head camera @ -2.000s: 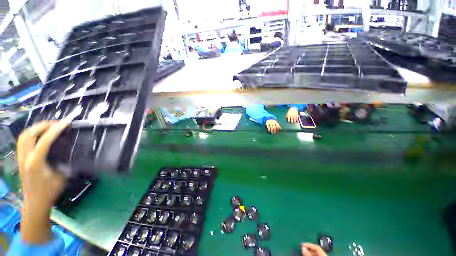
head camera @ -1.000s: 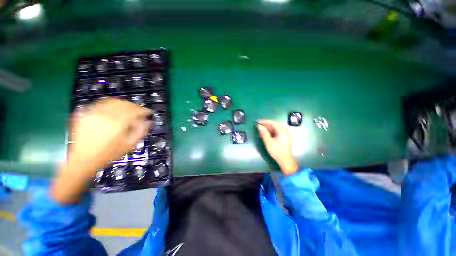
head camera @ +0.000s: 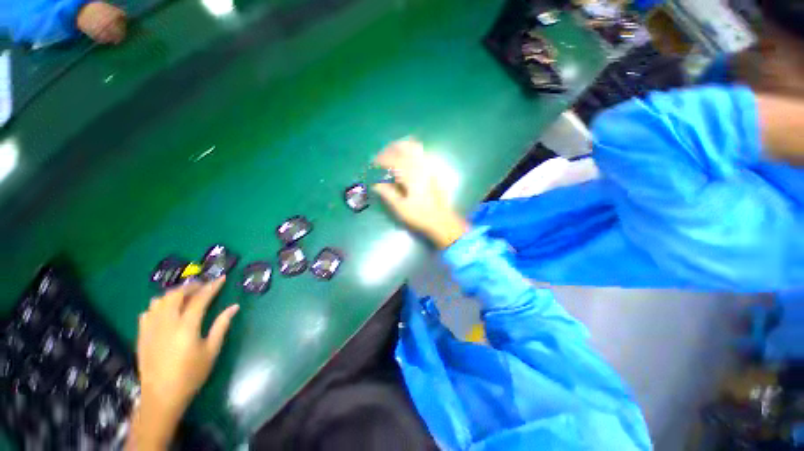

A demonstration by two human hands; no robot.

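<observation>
Several black rounded-square device housings with silvery centres [head camera: 293, 259] lie loose on the green mat. One housing [head camera: 356, 196] lies apart, just left of my right hand. A yellow scrap [head camera: 191, 270] lies between two housings at the left. My left hand [head camera: 181, 339] has its fingers spread, with fingertips at the leftmost housings; it holds nothing visible. My right hand [head camera: 414, 189] is blurred over the small white pieces, thumb and fingers apart; whether it pinches a tiny piece cannot be told. The filled blister tray [head camera: 66, 361] is blurred at lower left.
Another person's hand [head camera: 103, 22] is across the bench at top left. A neighbour's blue sleeve [head camera: 688, 185] is at the right, near a dark cluttered tray [head camera: 538, 53] at the top right. The green mat's [head camera: 273, 114] front edge runs diagonally.
The view has turned and shifted right. My left hand has moved from over the blister tray to the loose housings. My right hand has moved past the separate housing to the white pieces.
</observation>
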